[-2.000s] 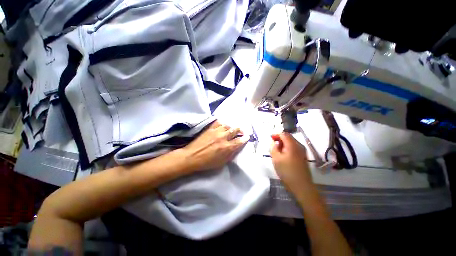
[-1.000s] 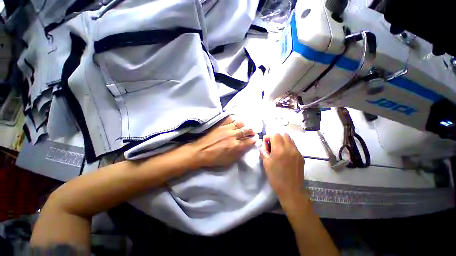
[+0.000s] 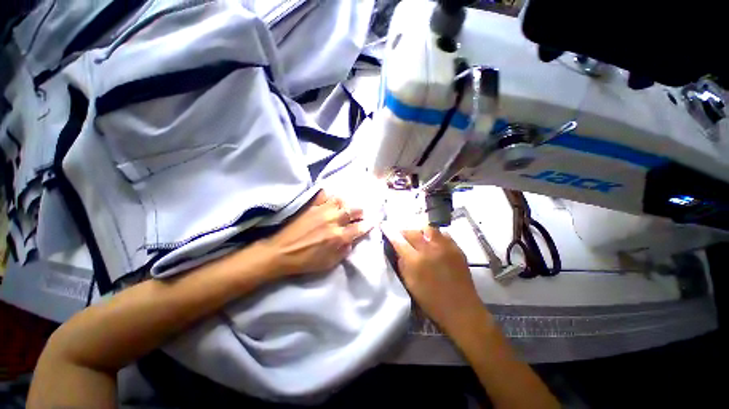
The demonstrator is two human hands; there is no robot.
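A light grey garment panel (image 3: pixel 328 319) lies under the needle area (image 3: pixel 400 182) and hangs in a large fold over the table's front edge. My left hand (image 3: pixel 316 236) holds the cloth down left of the needle, its fingertips partly lost in glare. My right hand (image 3: pixel 432 268) is closed at the cloth's right edge, just in front of the presser foot area. A short dark strip (image 3: pixel 391 251) shows beside its fingers. The white machine head (image 3: pixel 416 88) with a blue stripe stands over the work. The exact stitching point is washed out by the lamp.
A heap of grey pieces with black strips (image 3: pixel 192 84) covers the left and back. Dark-handled shears (image 3: pixel 537 246) and a jointed metal arm (image 3: pixel 489 246) lie right of the needle. The ruler-marked table edge (image 3: pixel 559 323) runs along the front. A dark display (image 3: pixel 689 200) is at right.
My right hand has come left to the cloth's edge from its separate position two seconds ago. My left hand stays on the cloth. The whole view has shifted with the head.
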